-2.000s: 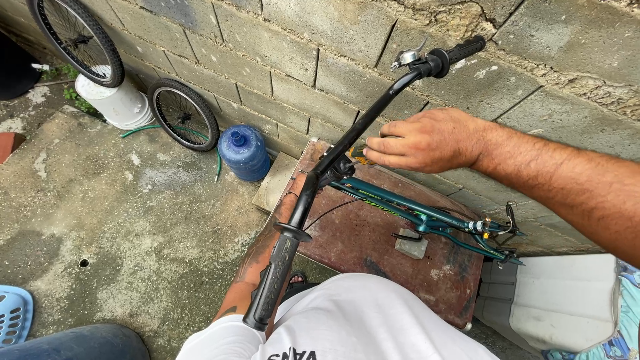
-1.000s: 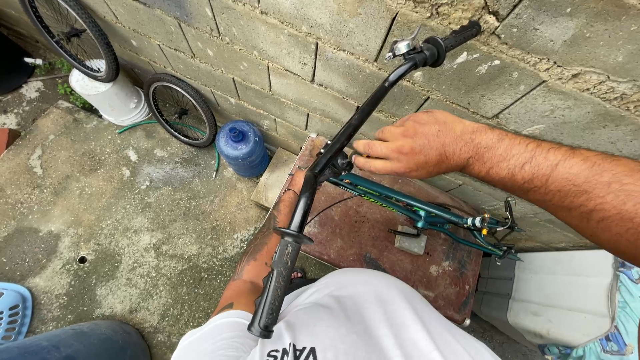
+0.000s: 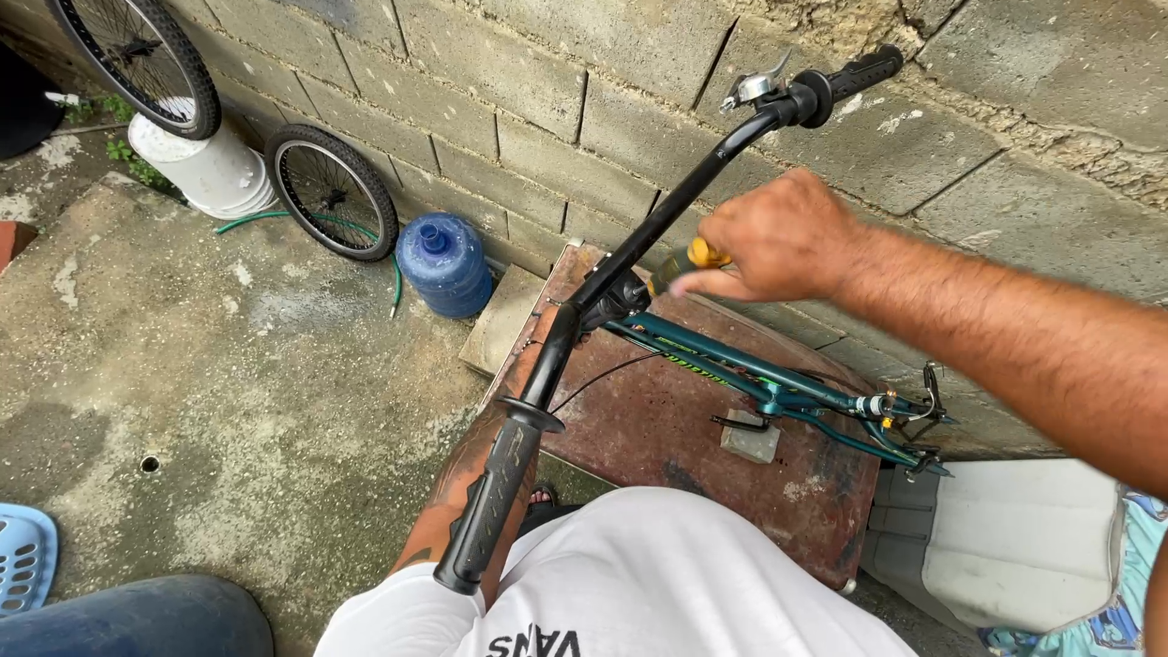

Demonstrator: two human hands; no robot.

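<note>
My right hand [image 3: 776, 242] is closed around a yellow-and-black tool handle [image 3: 677, 266], whose near end meets the black handlebar stem [image 3: 622, 297]. The tool's tip is hidden. The black handlebar [image 3: 680, 205] slants across the view, with a brake lever [image 3: 759, 87] near its upper grip. My left forearm [image 3: 484, 447] reaches up behind the lower grip [image 3: 493, 502]; the left hand is mostly hidden beneath the bar and stem. The teal bicycle frame [image 3: 730, 360] extends right from the stem, above a reddish-brown tabletop [image 3: 630, 420].
A concrete-block wall [image 3: 520, 100] runs behind. A blue water jug [image 3: 444, 274], a bicycle wheel [image 3: 388, 205] and a white bucket [image 3: 205, 169] stand on the left, another wheel [image 3: 205, 91] against the bucket. A small block [image 3: 750, 443] lies on the tabletop, and a pale padded object [image 3: 1017, 538] is at right.
My right hand has turned and shifted slightly away from the stem, and the yellow-and-black handle now shows plainly. The handlebar and frame stay in about the same place.
</note>
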